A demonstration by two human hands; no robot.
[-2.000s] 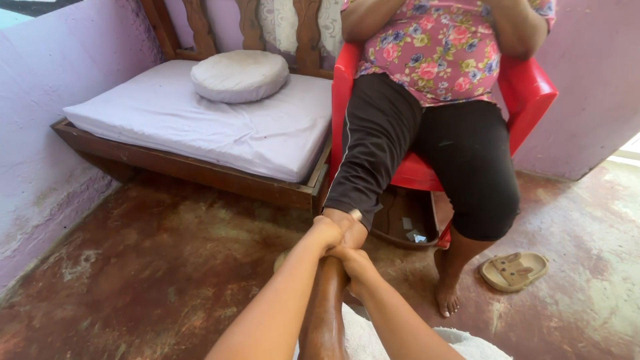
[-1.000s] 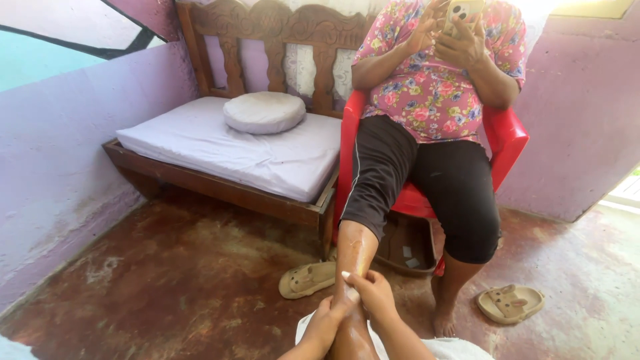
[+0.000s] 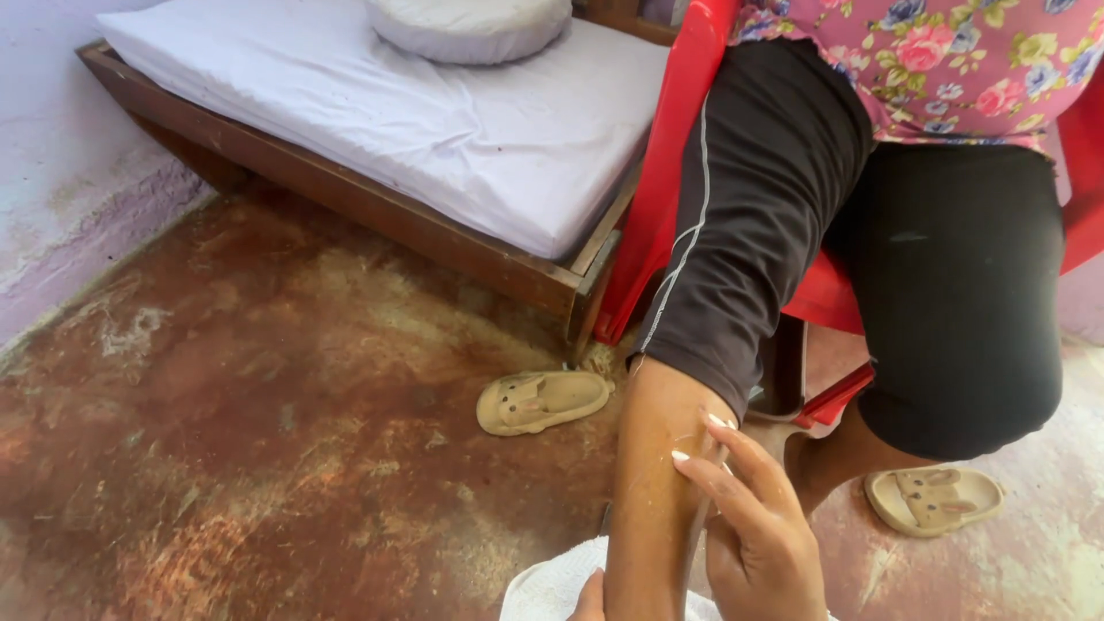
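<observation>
The bare lower leg point(image 3: 660, 483) of a seated person stretches toward me, shiny and with small whitish traces on the skin. My right hand point(image 3: 759, 517) lies along the right side of the shin below the knee, thumb and fingers apart, fingertips touching the skin. Of my left hand point(image 3: 591, 597) only a finger or thumb shows at the bottom edge, against the left side of the leg; the rest is out of frame. A white towel point(image 3: 552, 582) lies beneath the leg. Black knee-length trousers point(image 3: 750, 207) cover the person's thighs.
The person sits in a red plastic chair point(image 3: 662, 164). On the left stands a wooden bench point(image 3: 345, 211) with a white-covered mattress point(image 3: 414, 129) and a round cushion point(image 3: 474, 30). One tan sandal point(image 3: 543, 401) lies left of the leg, another point(image 3: 936, 500) to the right. A dark tray-like container point(image 3: 780, 371) is under the chair.
Both hands were around the leg, first near the knee, then lower on the shin. Now the right hand's fingers are spread near the knee and the left is mostly out of view. The view has tilted down.
</observation>
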